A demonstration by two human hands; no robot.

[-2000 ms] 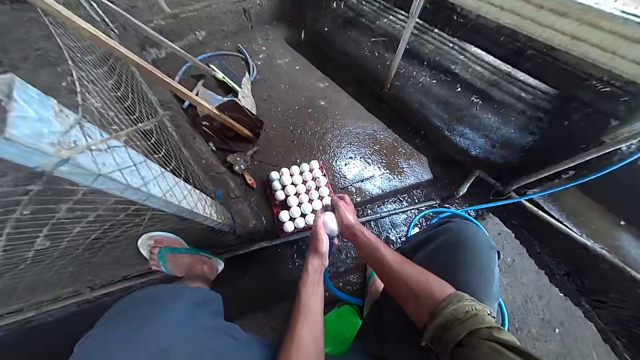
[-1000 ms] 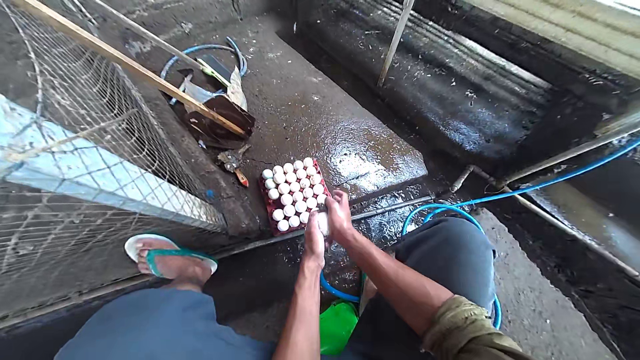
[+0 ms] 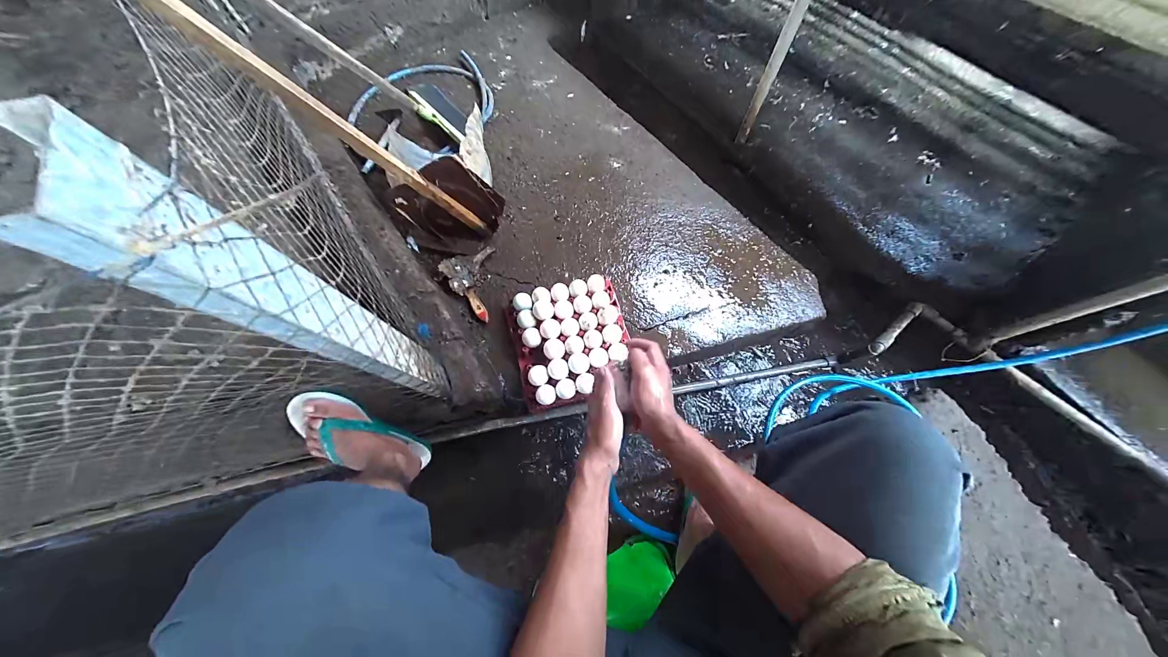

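Observation:
A red egg tray (image 3: 516, 351) filled with many white eggs (image 3: 574, 345) lies on the wet concrete floor. At its lower right corner, my left hand (image 3: 602, 424) and my right hand (image 3: 651, 388) face each other palm to palm, fingers pointing away from me. They are cupped around an egg, which the fingers and motion blur mostly hide. The eggs sit in rows, with a gap at the left side of the tray.
A wire mesh fence with a pale metal post (image 3: 228, 274) stands left. Beyond the tray lie a dustpan-like scoop (image 3: 447, 201), a scraper with an orange handle (image 3: 477, 306) and a wooden pole (image 3: 310, 109). A blue hose (image 3: 1031, 359) runs right; a green object (image 3: 639, 584) lies below my hands.
The white egg that showed between my hands two seconds ago is now mostly covered by them. My hands have drawn closer together beside the tray's corner.

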